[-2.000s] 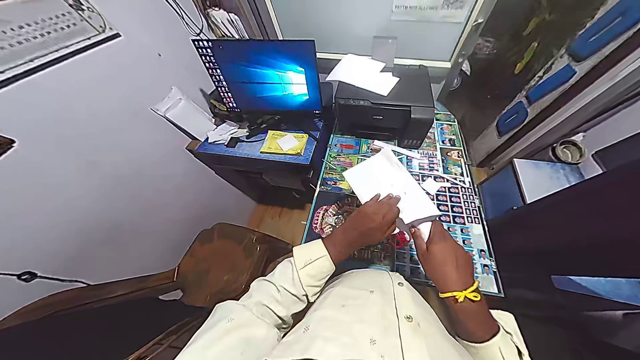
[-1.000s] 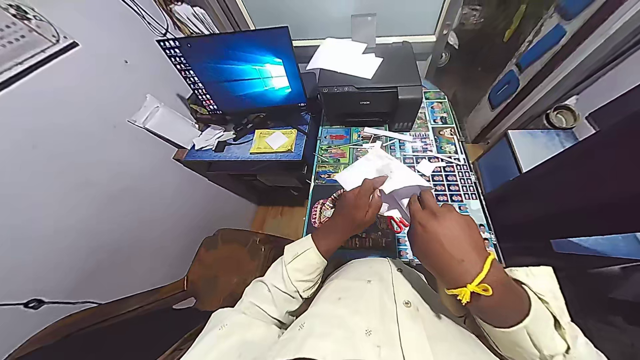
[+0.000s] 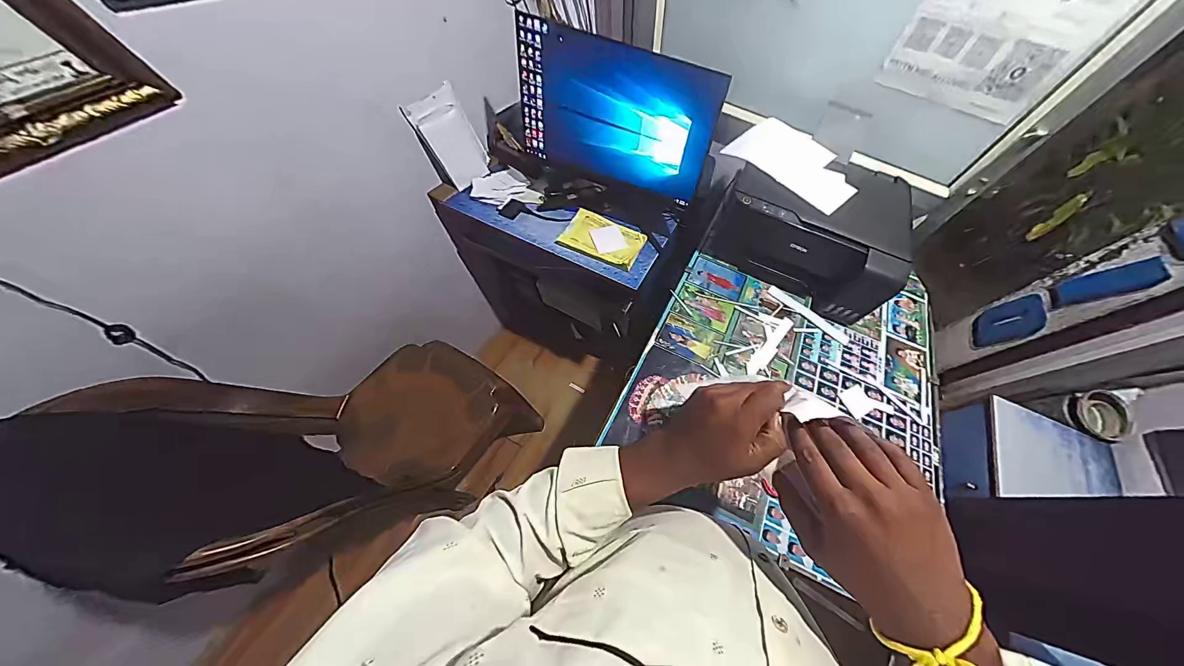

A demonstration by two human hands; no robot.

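Both my hands meet over the photo-covered tabletop [image 3: 684,338]. My left hand [image 3: 731,430] is closed on a white paper [image 3: 809,403], which shows between and behind the hands. My right hand [image 3: 856,499], with a yellow band at the wrist, holds the same paper at its near side, its fingers bent over it. Most of the paper is hidden by the hands. White paper strips [image 3: 770,347] and a small white paper piece [image 3: 860,400] lie beyond them. A little red thing shows just below the hands, mostly covered.
A black Epson printer [image 3: 805,242] with white sheets [image 3: 795,165] on top stands behind the strips. Further left are a lit monitor [image 3: 620,111] and a yellow packet [image 3: 601,240] on a blue-topped stand. A brown wooden chair [image 3: 425,407] is at the left, a cup [image 3: 1101,414] at the right.
The paper, spread out broadly before, now shows only as a small, gathered part between my hands. My hands have come together. The view has shifted.
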